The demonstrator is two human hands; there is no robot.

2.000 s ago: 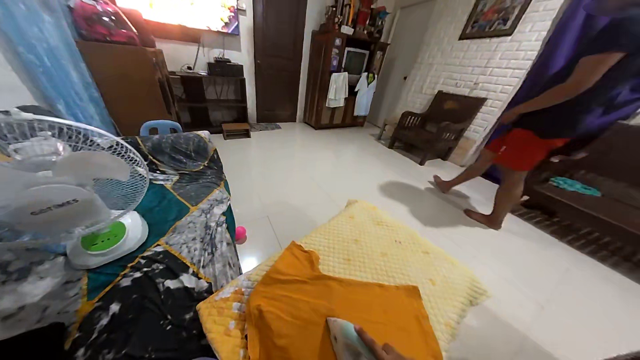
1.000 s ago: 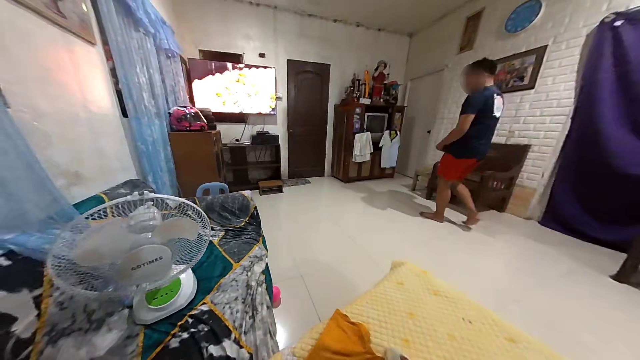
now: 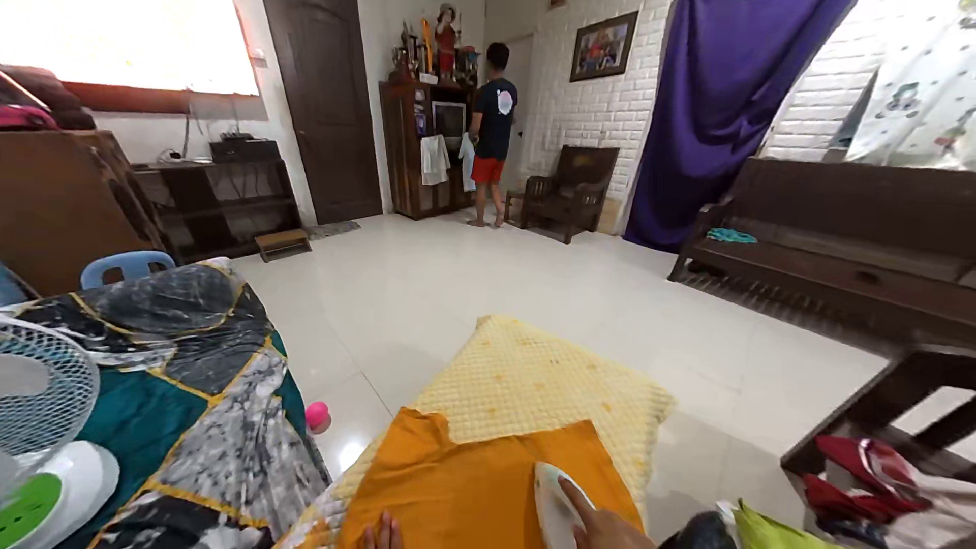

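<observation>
An orange cloth garment [image 3: 473, 480] lies spread over a yellow quilted pad [image 3: 549, 381]. My right hand [image 3: 602, 526] grips a white clothes iron [image 3: 555, 507], which rests on the right part of the garment with its tip pointing away from me. At the bottom edge, my left hand [image 3: 383, 531] touches the garment on its left part; only some fingers show, with nothing seen in them. The rest of both hands is cut off by the frame.
A table with a patterned cloth [image 3: 229, 427] and an electric fan [image 3: 38, 404] stand at the left. A pink ball [image 3: 317, 415] is on the floor. Clothes [image 3: 869, 480] lie at lower right. A person [image 3: 494, 130] stands by the cabinet [image 3: 404, 152]; a wooden bench [image 3: 839, 244] is at right.
The person has walked away from me to the cabinet. My left hand's fingers now show on the garment, unseen in the earlier frames. The view has swung about.
</observation>
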